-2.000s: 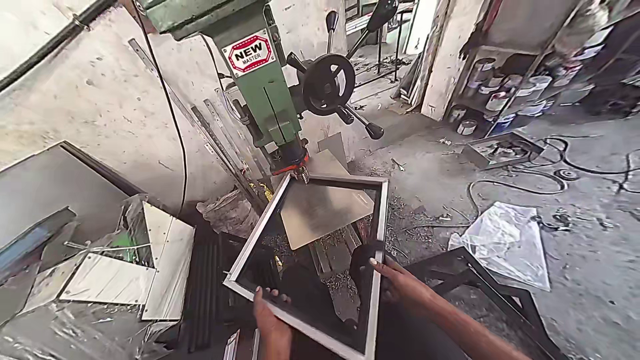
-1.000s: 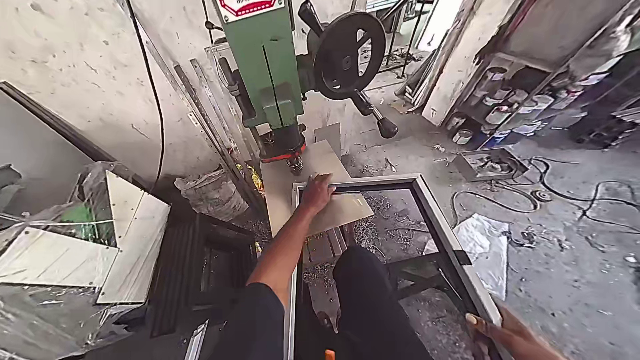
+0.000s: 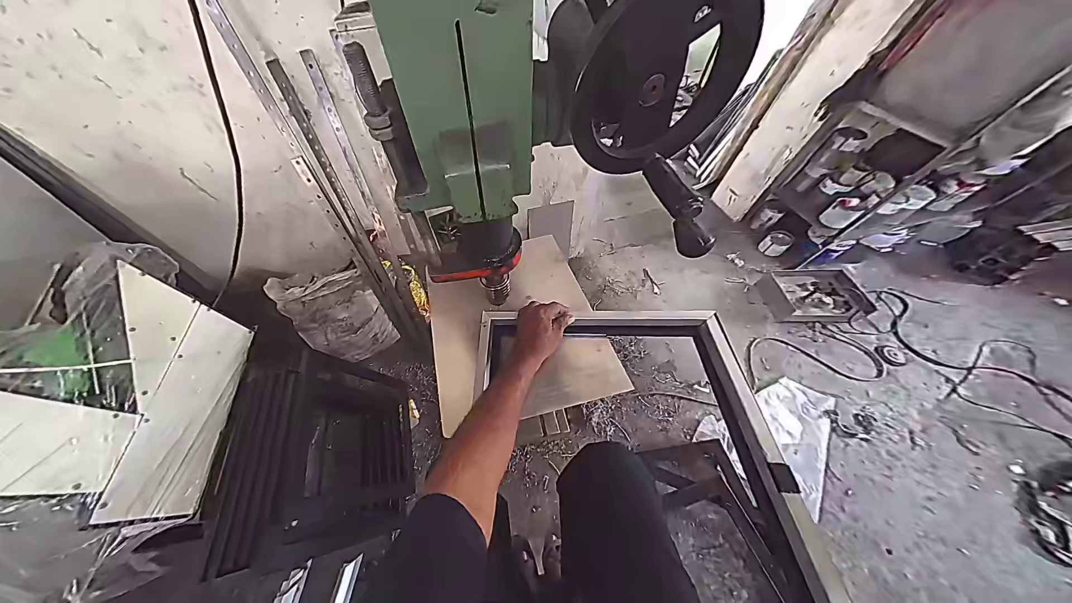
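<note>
My left hand grips the far bar of a rectangular metal frame, near its far left corner. That corner lies over a flat sheet on the stand of a green drill press. Just beyond my fingers hangs the press's chuck and bit, with a red ring above; whether the bit touches the frame cannot be told. The frame's right bar runs down to the bottom edge of the view. My right hand is out of view. The black handwheel stands at the upper right of the press.
Dark metal frames stand at the left beside plastic-wrapped pale panels. Metal strips lean on the wall. Right, the floor holds a shallow metal tray, cables and plastic sheeting. Shelves hold several cans.
My left hand has moved from the frame's near end to its far bar. My right hand, on the frame's right bar one second ago, has left the view. The view is closer to the press.
</note>
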